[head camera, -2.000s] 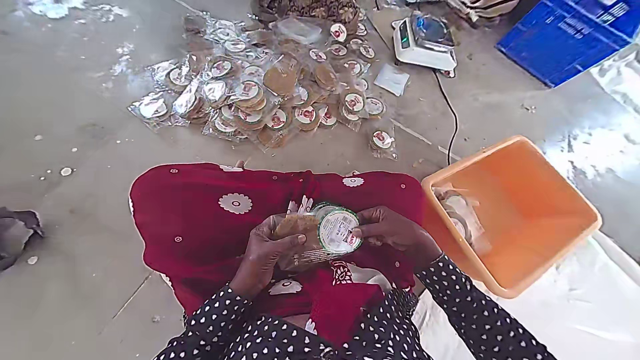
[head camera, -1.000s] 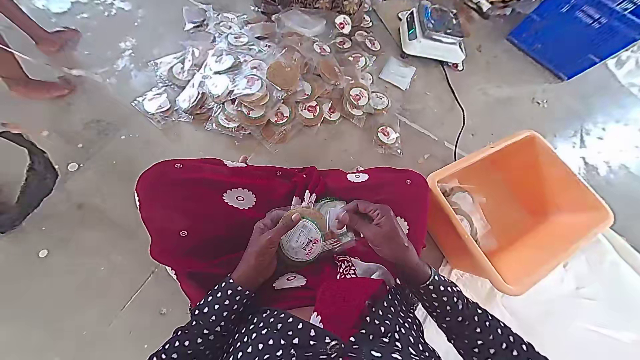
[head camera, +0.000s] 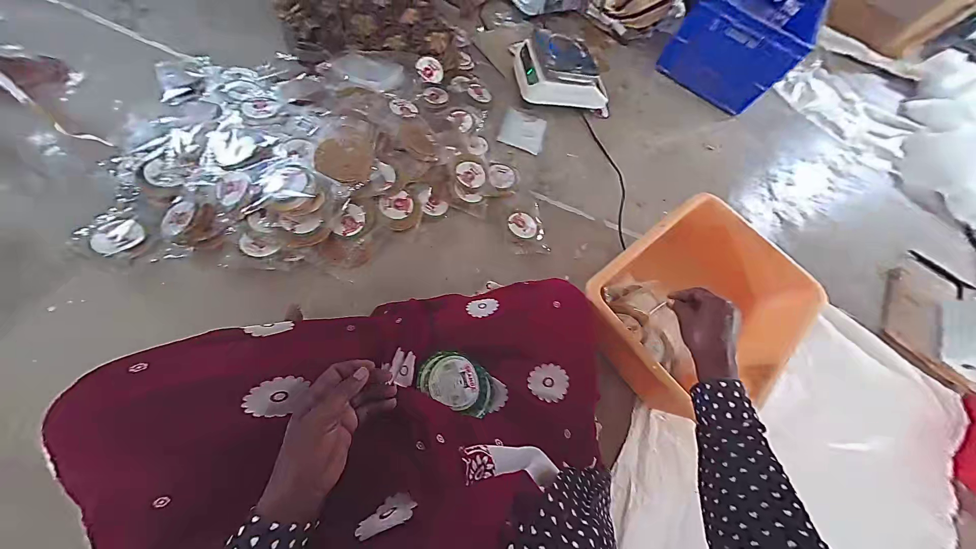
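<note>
My right hand (head camera: 705, 320) reaches into the orange plastic tub (head camera: 770, 267), its fingertips pinched at the edge of a clear packet of round tan discs (head camera: 648, 324) by the tub's left wall. Above the dark red patterned cloth on my lap (head camera: 206, 450), my left hand (head camera: 335, 412) is raised with thumb and fingers close together; whether it holds anything small cannot be told. Just right of it, a small stack of round labels with green edges (head camera: 457, 383) lies on the cloth, beside small white strips (head camera: 402, 367).
A large heap of clear packets with round labels (head camera: 290, 187) covers the floor ahead. Beyond it stand a white weighing scale (head camera: 560, 72) with a dark cable (head camera: 614, 168) and a blue crate (head camera: 740, 49). White sheeting (head camera: 854, 435) lies under and right of the tub.
My right hand has moved from my lap into the orange tub. The round labels that were in my hands now lie on the cloth. The person's feet at the upper left are mostly out of view.
</note>
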